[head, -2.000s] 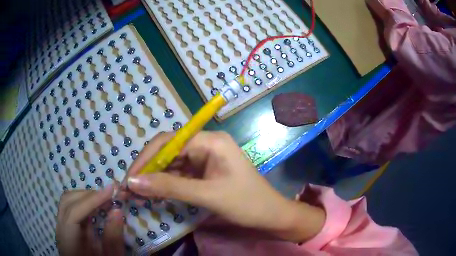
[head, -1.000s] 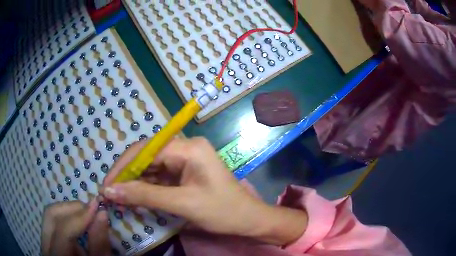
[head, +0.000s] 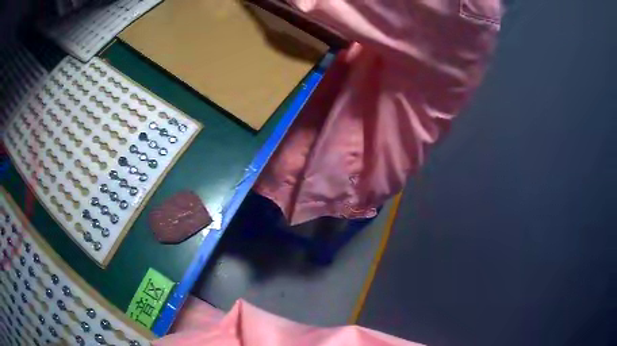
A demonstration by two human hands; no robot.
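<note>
No hand shows; only a pink sleeve (head: 270, 328) is at the bottom edge. The nearest holding board (head: 84, 301) is cut off at the lower left, with rows of dark shiny round metal parts and tan shapes. The partly filled board (head: 101, 253) lies beyond it, mostly tan shapes, with shiny parts along its near end. A faint, blurred red lead wire (head: 30, 192) crosses at the left edge. The yellow pen-shaped tool is out of view.
A reddish-brown pad (head: 179, 217) and a green label (head: 150, 297) lie by the blue-taped edge (head: 254, 162). A plain brown board (head: 226, 57) lies farther back, near another person in a pink coat (head: 379, 121). A yellow line (head: 379, 257) crosses the grey floor.
The view has swung to the right. Both hands and the yellow tool have left the picture; the boards, pad and label now appear farther left.
</note>
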